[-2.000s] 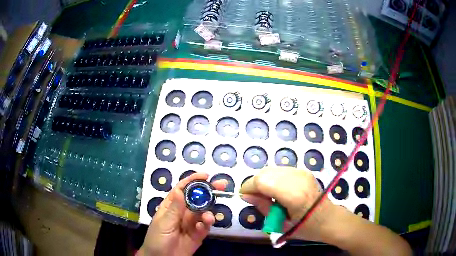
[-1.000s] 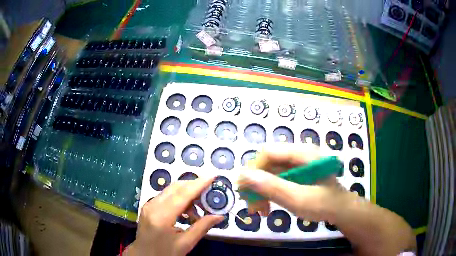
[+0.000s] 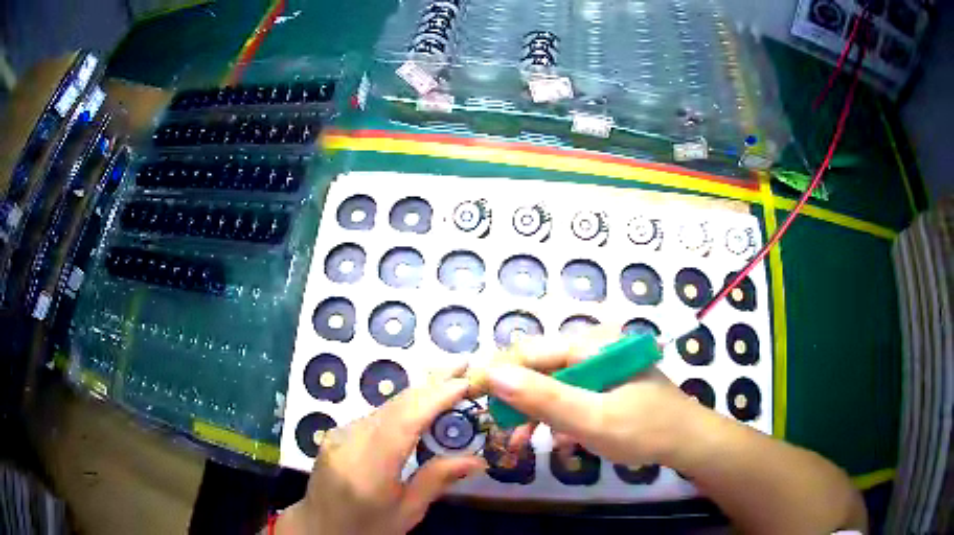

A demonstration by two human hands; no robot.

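My left hand (image 3: 382, 449) holds a round speaker driver (image 3: 454, 429) between thumb and fingers, over the lower part of the white foam tray (image 3: 326, 361). The driver's ringed silver and dark face points up. My right hand (image 3: 586, 402) grips a green-handled probe pen (image 3: 607, 374), its front end at the driver's right side; fingers hide the tip. A red lead (image 3: 805, 193) runs from the pen's rear to the upper right. The tray has rows of round dark recesses; several in its back row hold silver discs (image 3: 531, 221).
A clear blister tray with black rows of parts (image 3: 214, 176) lies left. Stacked filled trays (image 3: 47, 199) stand far left. Clear trays with paper labels (image 3: 592, 125) lie at the back. A layered stack (image 3: 929, 345) stands far right. A small green item (image 3: 803, 185) lies near the yellow tape.
The driver has turned from its shiny blue centre to its ringed face. My right hand has changed the pen's angle and brought it against the driver's side. The red lead has shifted.
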